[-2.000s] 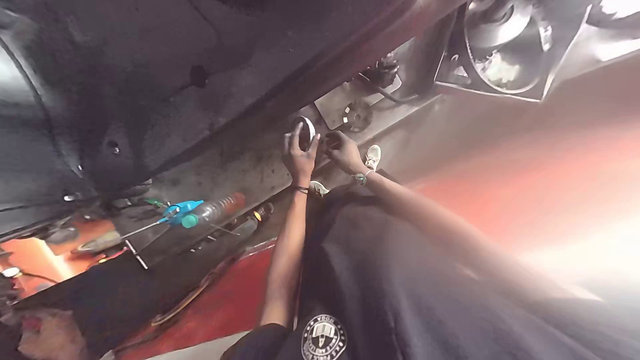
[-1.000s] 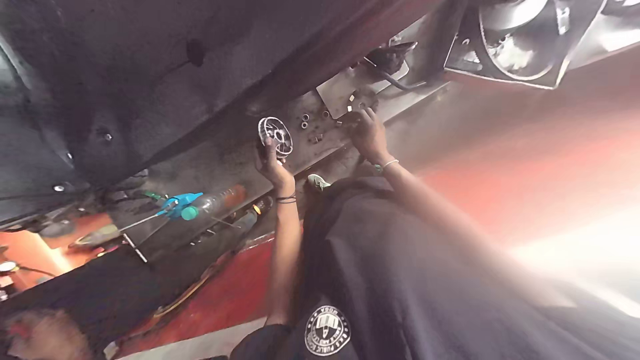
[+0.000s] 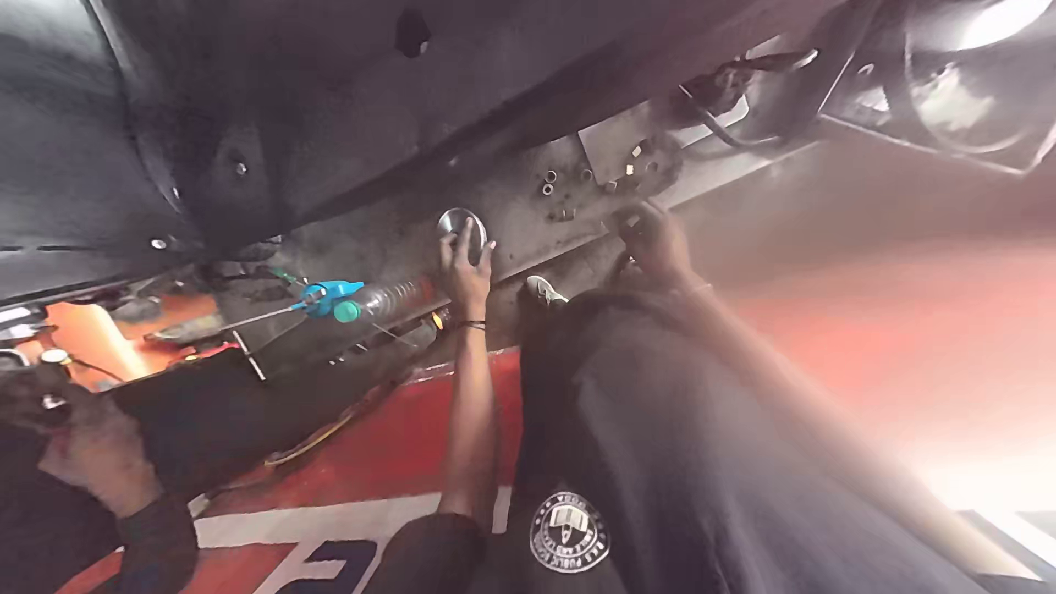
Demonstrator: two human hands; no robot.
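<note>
My left hand [image 3: 468, 268] has its fingers spread over a round metal part [image 3: 456, 221], at the bench's middle. Small metal rings [image 3: 549, 176] lie on the grey bench top [image 3: 511, 210] to the right of it. My right hand [image 3: 660, 243] is at the front edge of the bench, its fingers bent around a small dark part that is too blurred to name. Just beyond that hand a dark disc-shaped part [image 3: 656, 165] with light spots lies near a metal plate.
A clear plastic bottle with a green cap [image 3: 347, 311] and a blue-handled tool [image 3: 328, 295] lie at left. Dark vehicle bodywork [image 3: 330, 99] hangs over the bench. Another person's hand [image 3: 103, 445] is at lower left. A framed round metal assembly [image 3: 949, 99] stands upper right.
The round part in my left hand, earlier tilted with its spoked face showing, now has a smooth shiny face in view. The other person's hand has come further into view at lower left.
</note>
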